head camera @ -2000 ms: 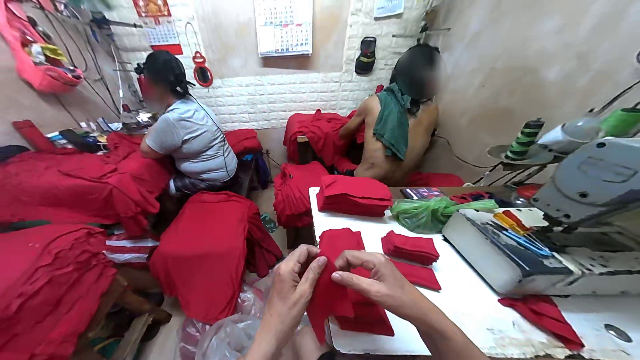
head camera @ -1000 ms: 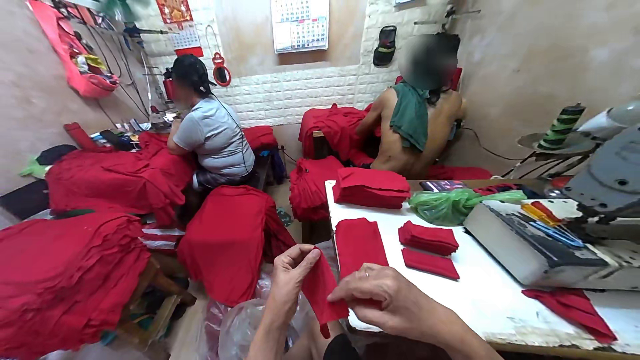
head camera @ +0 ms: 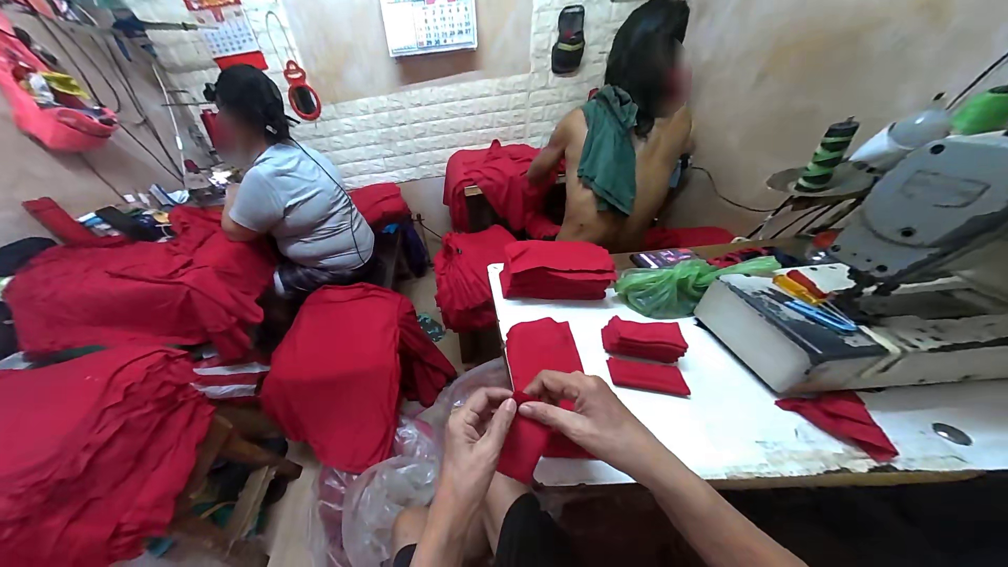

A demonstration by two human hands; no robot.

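Note:
My left hand (head camera: 476,433) and my right hand (head camera: 579,409) pinch the top edge of a small red fabric piece (head camera: 521,450) between thumbs and fingers, close together. The piece hangs down at the front edge of the white table (head camera: 740,425). Just behind my hands lies a flat stack of red cloth (head camera: 542,346), partly hidden by them. Right of it are a small folded red bundle (head camera: 644,339) and a flat red piece (head camera: 647,376). A thicker stack of red cloth (head camera: 557,270) sits at the table's back left corner.
A sewing machine (head camera: 929,205) stands at right, with pens on its base and a red scrap (head camera: 843,421) before it. A green plastic bag (head camera: 669,287) lies behind. Two people (head camera: 299,201) (head camera: 622,150) sit farther off. Red cloth piles (head camera: 339,370) and clear plastic bags (head camera: 390,488) are at left.
My right hand has come up beside my left at the top edge of the red piece; one second ago it was lower and farther right. The person at back right has turned the head.

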